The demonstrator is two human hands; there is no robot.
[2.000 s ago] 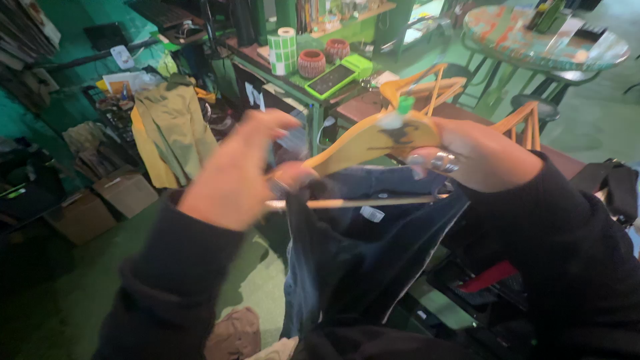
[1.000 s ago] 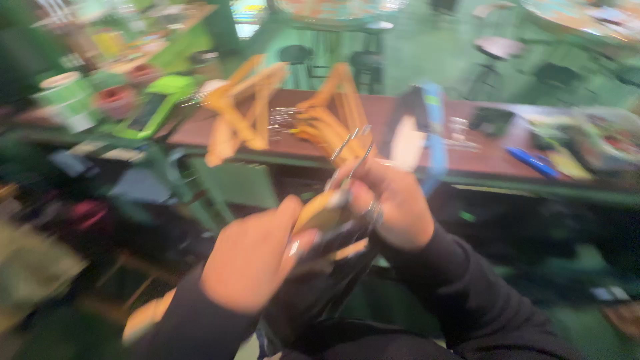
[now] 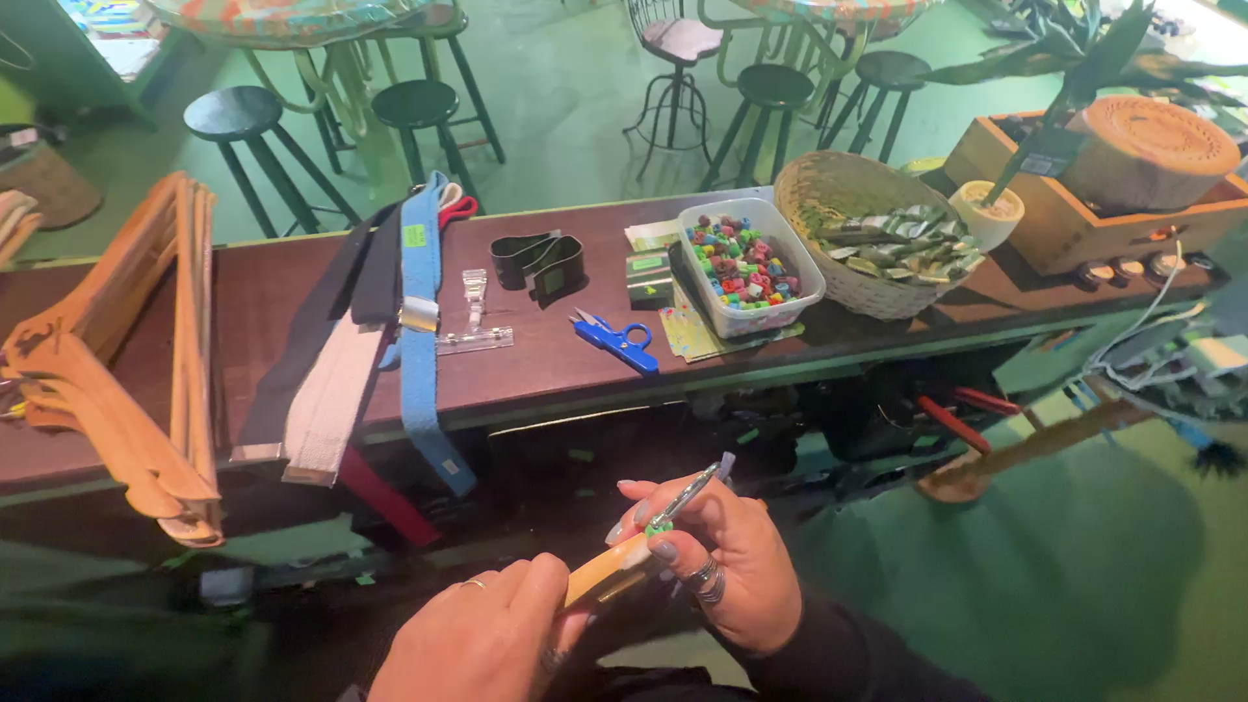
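Observation:
Low in the view, my left hand (image 3: 478,629) grips a wooden clothes hanger (image 3: 606,573) by its body. At the hanger's neck, the fingers of my right hand (image 3: 721,556) pinch its metal hook, where a small green size marker (image 3: 659,526) sits. Rings show on both hands. Dark fabric lies below the hands; whether it hangs on the hanger cannot be told. Beyond them on the counter is a plastic tub of coloured size markers (image 3: 746,268), beside blue-handled thread snips (image 3: 616,341).
Wooden hangers (image 3: 117,390) are piled on the counter (image 3: 526,375) at left, near fabric belts (image 3: 421,322) that overhang its edge. Clear plastic clips (image 3: 475,336) lie mid-counter. A wicker basket (image 3: 868,234) of tags and a wooden crate (image 3: 1092,229) stand at right. Stools (image 3: 414,105) stand behind.
The view has swung right along the counter. Two seconds ago my hands held the hanger spread wide with dark trousers on it; now they are close together at its neck and hook.

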